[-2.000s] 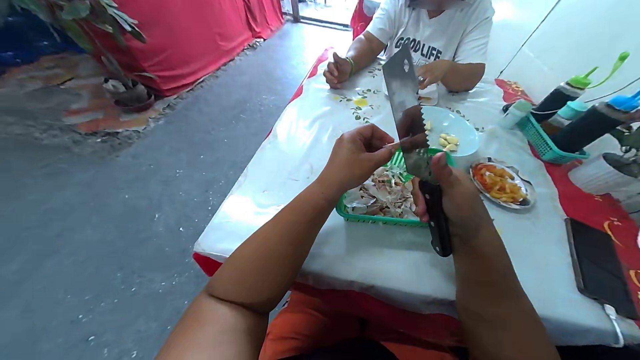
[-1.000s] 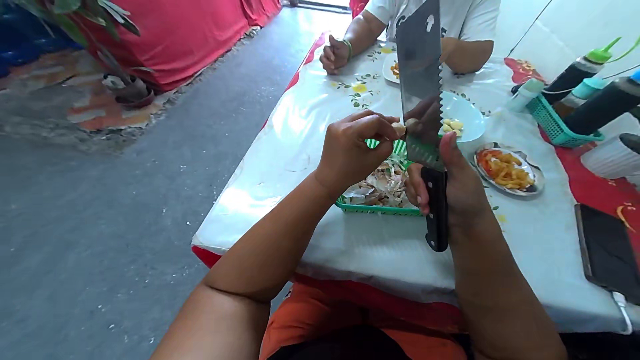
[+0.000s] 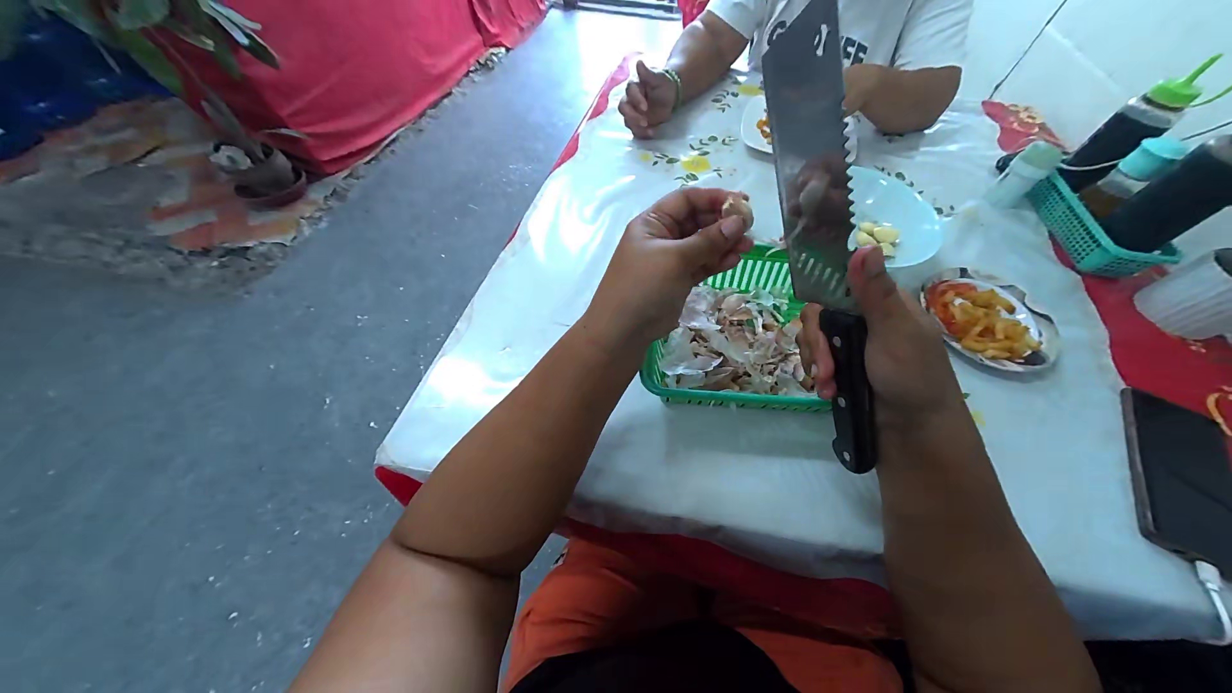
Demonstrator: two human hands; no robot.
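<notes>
Between the thumb and fingers of my left hand (image 3: 674,255) is a garlic clove (image 3: 737,208), held above a green plastic basket (image 3: 736,397) of papery garlic skins (image 3: 736,346). My right hand (image 3: 890,346) grips the black handle of a wide knife (image 3: 804,144). Its blade stands upright, with a serrated edge on the right side, a short way right of the clove. Behind the blade, a pale blue plate (image 3: 914,226) bears several peeled garlic cloves (image 3: 876,236).
A plate of fries with red sauce (image 3: 991,322) lies at the right, near a phone (image 3: 1179,476) with a cable. Sauce bottles stand in a teal basket (image 3: 1097,231). Across the table sits a person (image 3: 866,67), forearms on the cloth, with a white plate (image 3: 757,125) nearby.
My left hand has drawn left, away from the blade, with the clove in its fingers; a second ago it was beside the blade. My right hand keeps its grip on the knife.
</notes>
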